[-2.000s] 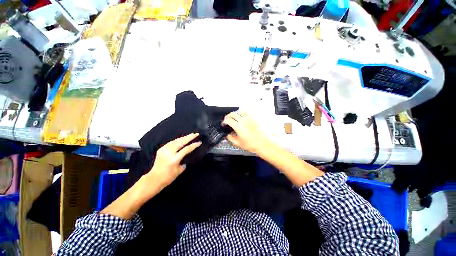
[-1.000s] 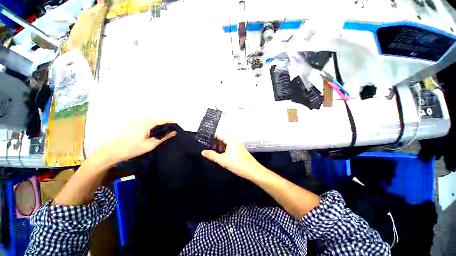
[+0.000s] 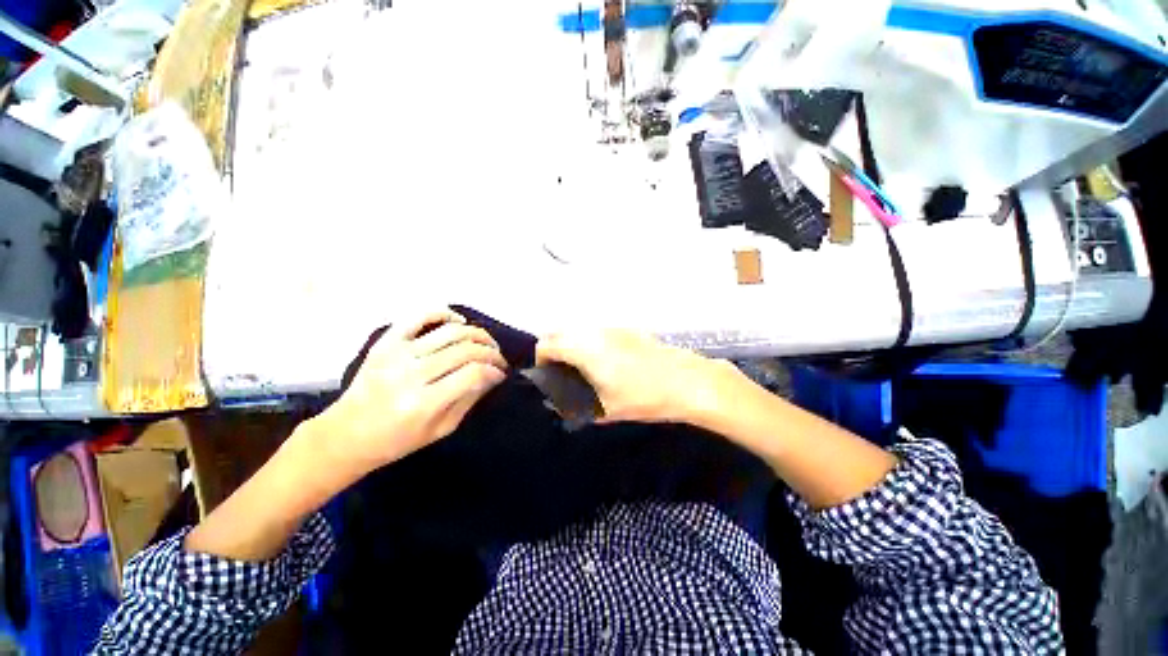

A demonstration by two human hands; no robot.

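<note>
A black garment piece point(image 3: 512, 449) hangs from the table's front edge into my lap. My left hand point(image 3: 429, 382) grips its upper edge, fingers curled over the cloth. My right hand point(image 3: 615, 374) pinches the cloth edge close beside the left. A dark care label point(image 3: 567, 393) hangs below my right fingers, partly hidden by them; its print cannot be read. Both hands are at the front edge of the white table, away from the needle area point(image 3: 615, 115) of the sewing machine. The fingertips are partly hidden in the cloth.
Black labels point(image 3: 781, 205) lie right of the needle under clear plastic, beside a pink and blue tool point(image 3: 865, 195). A tan patch point(image 3: 748, 267) is near the front edge. Taped cardboard point(image 3: 160, 327) with a plastic bag point(image 3: 160, 186) lines the left. A blue bin point(image 3: 1057, 429) stands below right.
The label, standing up above the cloth edge a second ago, now hangs down by my right hand. My left hand has moved right, close to my right hand. The view has shifted.
</note>
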